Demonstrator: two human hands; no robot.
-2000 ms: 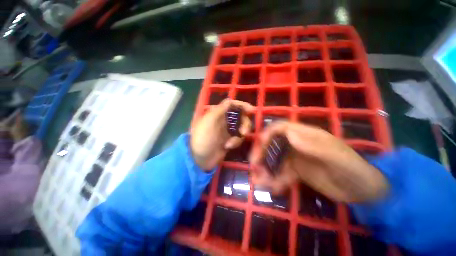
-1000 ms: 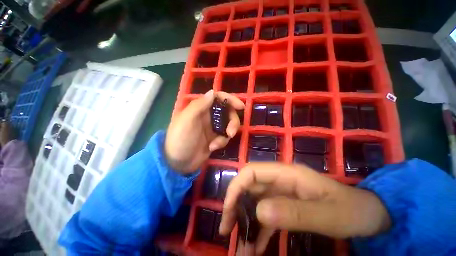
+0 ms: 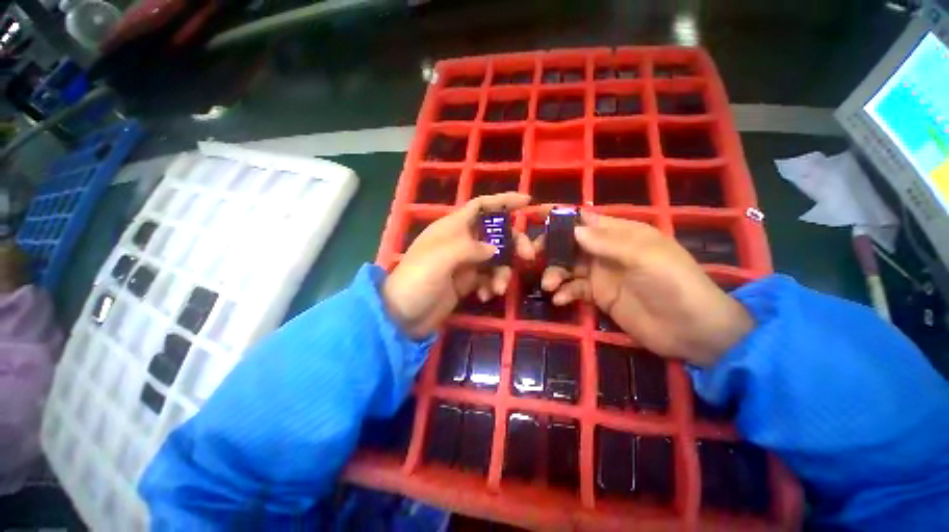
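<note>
My left hand [image 3: 442, 260] holds a small glossy black watch body [image 3: 494, 237] upright between thumb and fingers, its face showing purple-white light stripes. My right hand [image 3: 650, 281] holds a second black watch body [image 3: 562, 237] upright beside it, with a bright reflection at its top edge. The two units are close but apart, above the middle of the red foam tray [image 3: 562, 410]. Most visible pockets of the tray hold dark units, many in pairs; one pocket in the third row shows bare red. My hands hide some middle pockets.
A white tray [image 3: 265, 223] with several black units lies at left, a blue tray [image 3: 78, 192] beyond it near a person's pink sleeve [image 3: 26, 364]. At right are a crumpled white tissue [image 3: 832, 192], a thin pale stick [image 3: 872, 275] and an instrument with a lit screen [image 3: 916, 109].
My right hand has moved up and away from the lower pockets, bringing its unit beside the left one. My left hand still holds its unit. The view has shifted, showing more of the screen.
</note>
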